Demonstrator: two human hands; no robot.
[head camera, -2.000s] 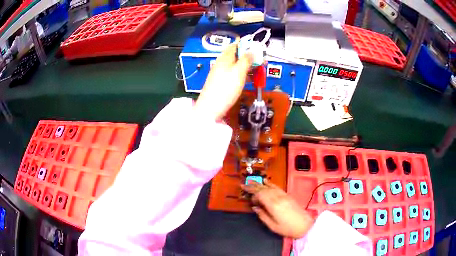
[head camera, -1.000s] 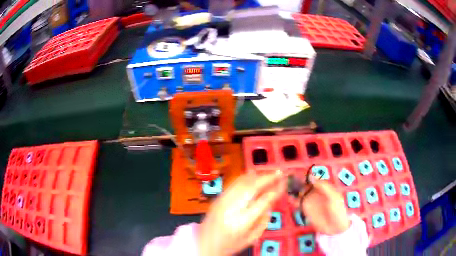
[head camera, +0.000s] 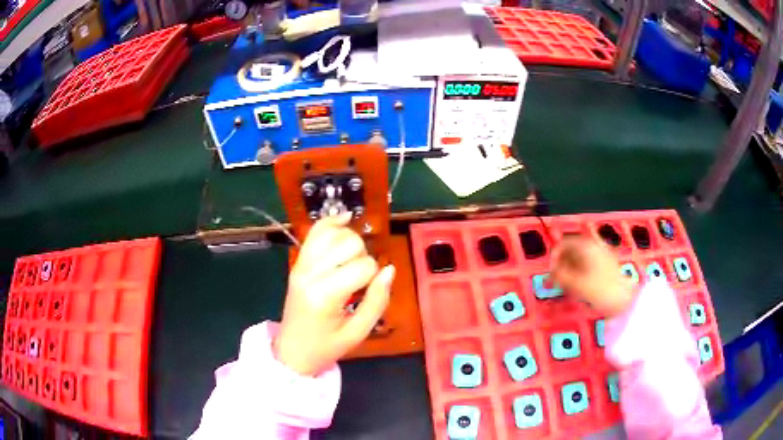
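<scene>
My left hand (head camera: 330, 296) is curled over the toggle clamp of the orange-brown test fixture (head camera: 402, 314). The red handle is hidden in the fist; the metal linkage shows above it. The fixture's seat is mostly covered by my fingers, and no teal piece shows there. My right hand (head camera: 592, 271), blurred, is over the right red-pink tray (head camera: 451, 305), fingers down at its upper rows; whether it holds anything is unclear. Black watch modules (head camera: 494, 249) lie in the tray's back row, with teal pieces (head camera: 565, 345) in the rows nearer me. The module at the back right (head camera: 666, 228) shows coloured marks.
The left tray (head camera: 112, 335) is partly filled. Behind the fixture stand the blue instrument (head camera: 300, 142) with coiled white cable (head camera: 330, 53), the power supply (head camera: 481, 116) and a paper slip (head camera: 472, 169). Stacked trays (head camera: 112, 86) stand back left, another tray (head camera: 549, 36) back right.
My left hand has moved from beside the right tray onto the fixture's clamp. My right hand has moved right and further back over the tray. The teal piece seen in the fixture is no longer visible.
</scene>
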